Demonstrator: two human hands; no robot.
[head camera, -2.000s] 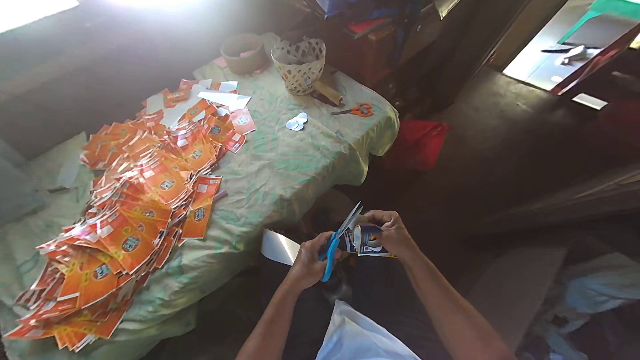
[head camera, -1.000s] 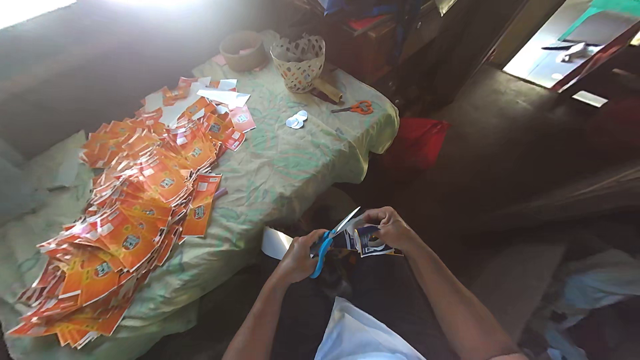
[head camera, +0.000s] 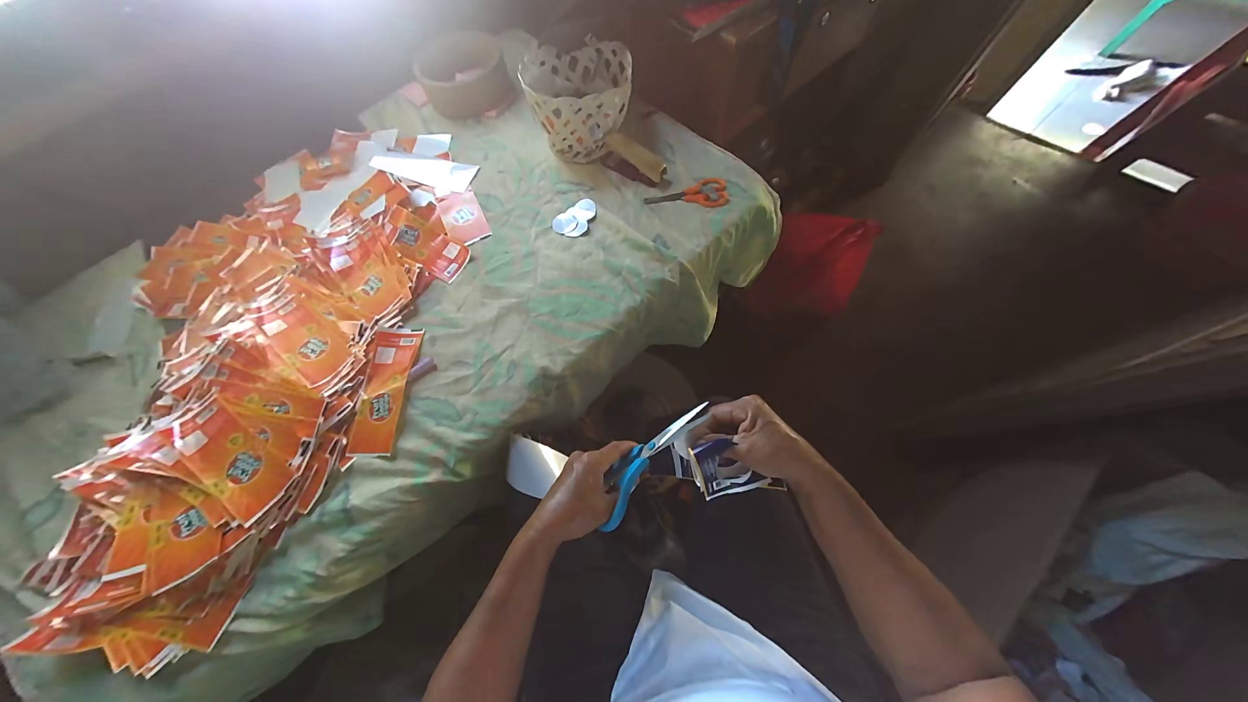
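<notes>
My left hand (head camera: 583, 495) grips a pair of scissors with blue handles (head camera: 629, 487), its blades pointing up and right at a dark blue and white printed piece (head camera: 726, 478). The fingers of my right hand (head camera: 765, 444) pinch that piece, which has curved cut edges and lies beside the blades. Left of my left hand a white sheet (head camera: 534, 466) shows; whether that hand touches it is unclear. Both hands are in front of the table's edge, over my lap.
On the cloth-covered table (head camera: 546, 322) lie a large heap of orange printed packets (head camera: 263, 390), several white round pieces (head camera: 575, 217) and orange-handled scissors (head camera: 690, 193). A woven basket (head camera: 577, 102) and a round brown container (head camera: 461, 78) stand at its back. A red item (head camera: 824, 258) is beyond the table's right edge.
My hands stay in front of the table, with the scissors and the printed piece still held. The curved cut edge of the piece shows more than before.
</notes>
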